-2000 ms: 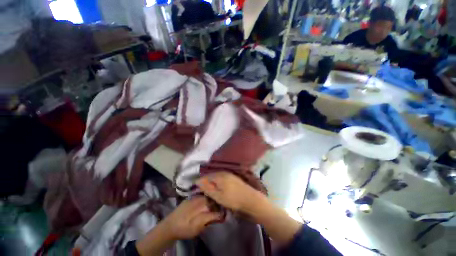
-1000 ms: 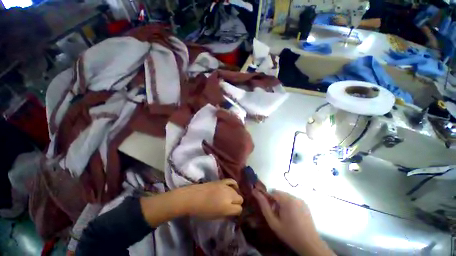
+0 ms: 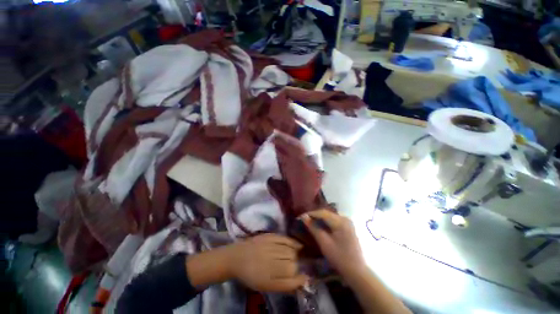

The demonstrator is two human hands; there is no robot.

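Note:
A limp knit garment piece (image 3: 299,178), brown-red outside and whitish inside, lies over the near edge of the pale table. My left hand (image 3: 267,262) is closed on its near part, fingers bunched. My right hand (image 3: 331,236) pinches the same piece just right of it, with a small dark thing at its fingertips, perhaps snips; it is blurred. The cloth between the hands is mostly hidden by the fingers. More brown-red and whitish pieces (image 3: 163,73) are heaped at the left.
The lit needle area of the machine (image 3: 439,199) is at the right, under a white tape roll (image 3: 471,130). A dark cord (image 3: 423,254) lies on the table. Blue cloth (image 3: 476,98) and another machine (image 3: 423,15) stand behind. A red bin (image 3: 64,132) is at the left.
Since two seconds ago, my hands have moved apart and the cloth's near part has been rearranged. A dark thing now shows at my right fingertips. The view has tilted down.

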